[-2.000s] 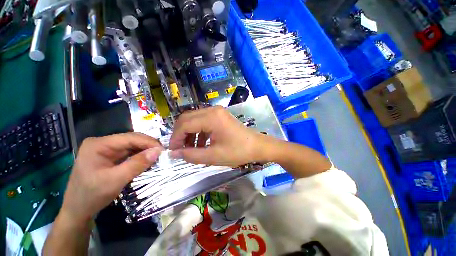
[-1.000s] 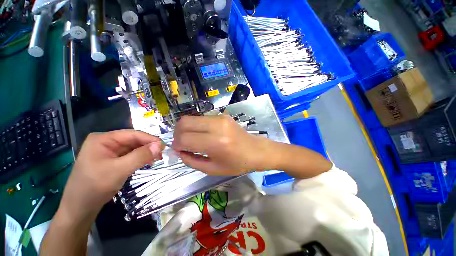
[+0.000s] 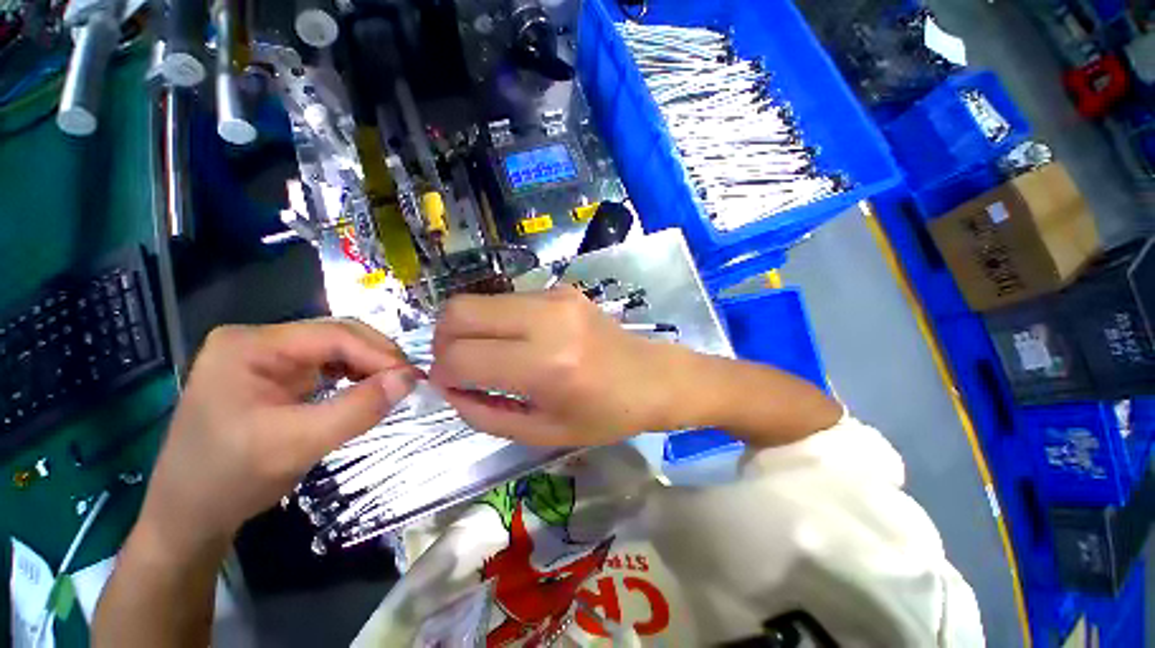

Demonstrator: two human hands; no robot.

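Observation:
A heap of white cable assemblies (image 3: 393, 471) with dark ends lies on the silver metal plate (image 3: 671, 281) close to my body. My left hand (image 3: 272, 418) is above the left part of the heap, thumb and index finger pinched together. My right hand (image 3: 545, 367) is beside it, fingers curled, its fingertips meeting the left fingertips. Something small and pale shows between the fingertips, too small and covered to name. More dark cable ends lie on the plate beyond my right hand.
The labelling machine (image 3: 405, 215) with its control panel (image 3: 538, 166) stands ahead. A blue bin (image 3: 830, 114) of white cables is at right, with a lower blue bin (image 3: 773, 336) beneath. A keyboard (image 3: 82, 342) is on the green bench at left. A cardboard box (image 3: 1013, 241) is far right.
My right hand's fingers have curled closer together, and the fingertips of both hands now meet. The pale piece seen between them earlier is mostly covered. The view has shifted slightly.

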